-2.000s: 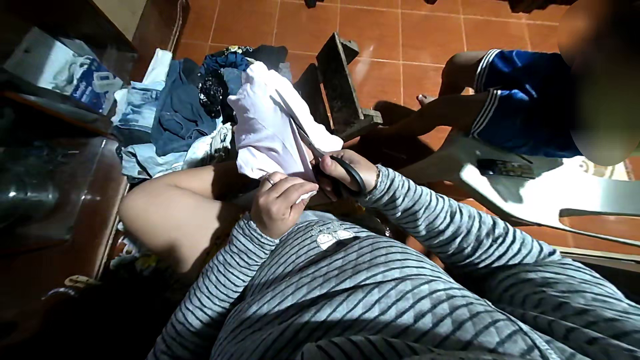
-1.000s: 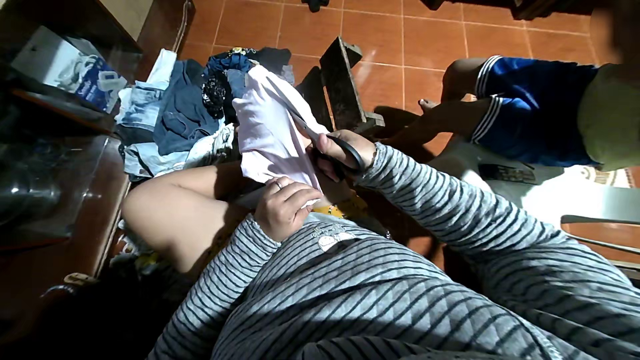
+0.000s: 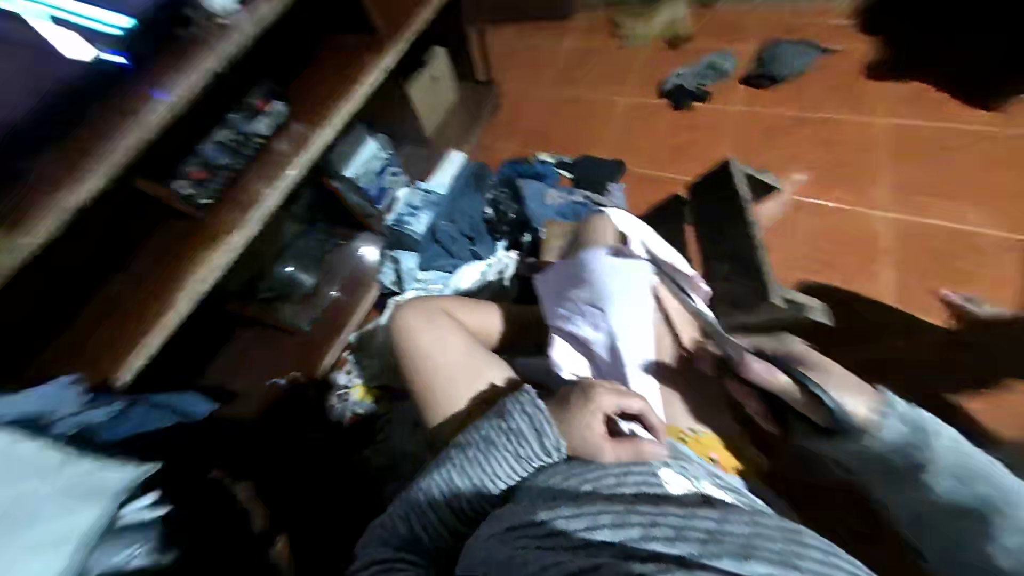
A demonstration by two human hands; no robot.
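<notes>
My left hand (image 3: 606,422) is closed on the near edge of a white cloth (image 3: 600,312) that lies over my lap. My right hand (image 3: 788,376), blurred, holds a pair of scissors (image 3: 704,320) by the dark handles. Their long blades point up and left along the cloth, whose right-hand strip reaches past them. Whether the blades are apart is too blurred to tell. A pile of dark and light clothes (image 3: 460,220) lies beyond my bent knee.
Wooden shelves (image 3: 216,232) holding various items stand at the left. A low wooden stool (image 3: 732,240) is on the tiled floor beyond my right hand. Small grey cloths (image 3: 788,62) lie farther back. Light fabric (image 3: 64,504) is at the lower left.
The view has swung left. My right hand with the scissors has moved away from my left hand, and the cloth now shows a separate strip beside the blades.
</notes>
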